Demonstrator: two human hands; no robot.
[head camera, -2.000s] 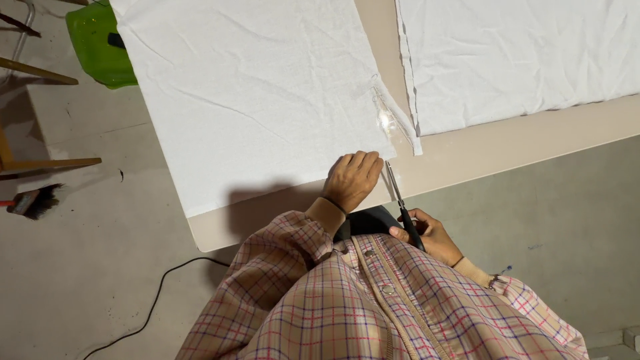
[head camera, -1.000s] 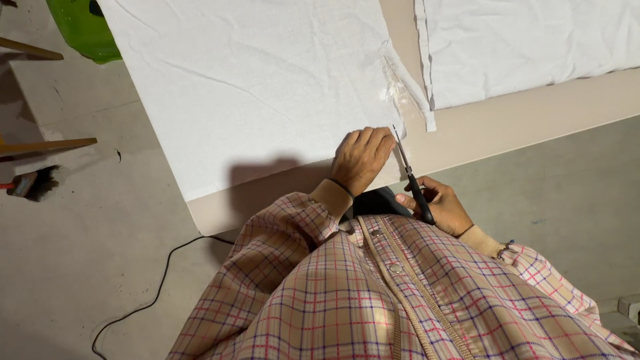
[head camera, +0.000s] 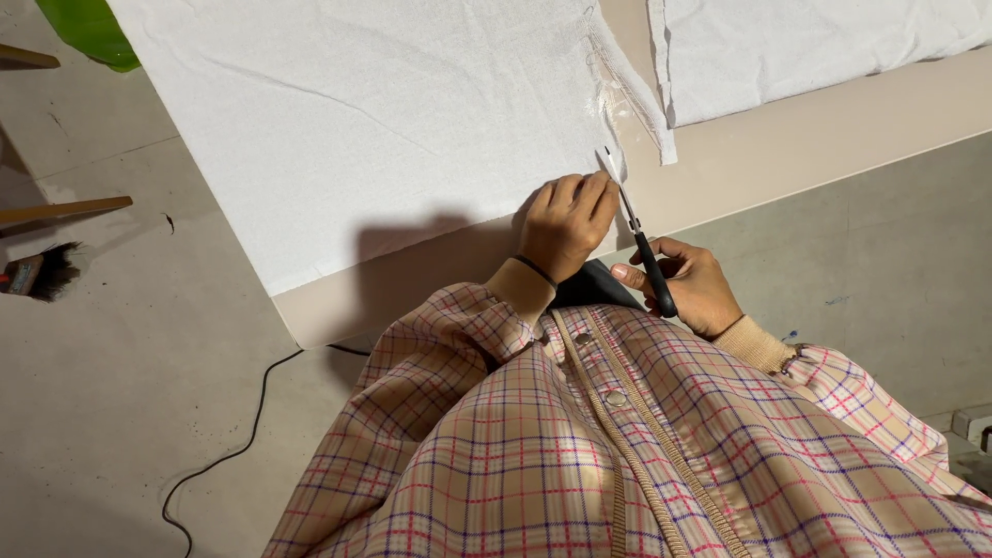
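A white cloth (head camera: 372, 116) lies flat on the pale table (head camera: 744, 186). My left hand (head camera: 570, 221) rests on its lower right corner, fingertips bent down onto the fabric; whether they pinch it is hidden. In my right hand (head camera: 682, 283) are black-handled scissors (head camera: 655, 271), their blades pointing up and away past my left fingertips at the cloth's right edge. A narrow frayed strip (head camera: 639, 108) angles off that edge, with a shiny patch (head camera: 616, 105) between strip and cloth.
A second white cloth (head camera: 821, 54) lies at the upper right of the table. On the floor at left are a brush with dark bristles (head camera: 58, 271), wooden legs (head camera: 70, 209) and a green plastic object (head camera: 93, 31). A black cable (head camera: 260, 411) runs below the table's corner.
My right hand still holds the scissors, with their blades beside my left fingertips. The view has shifted somewhat; no other change is plain.
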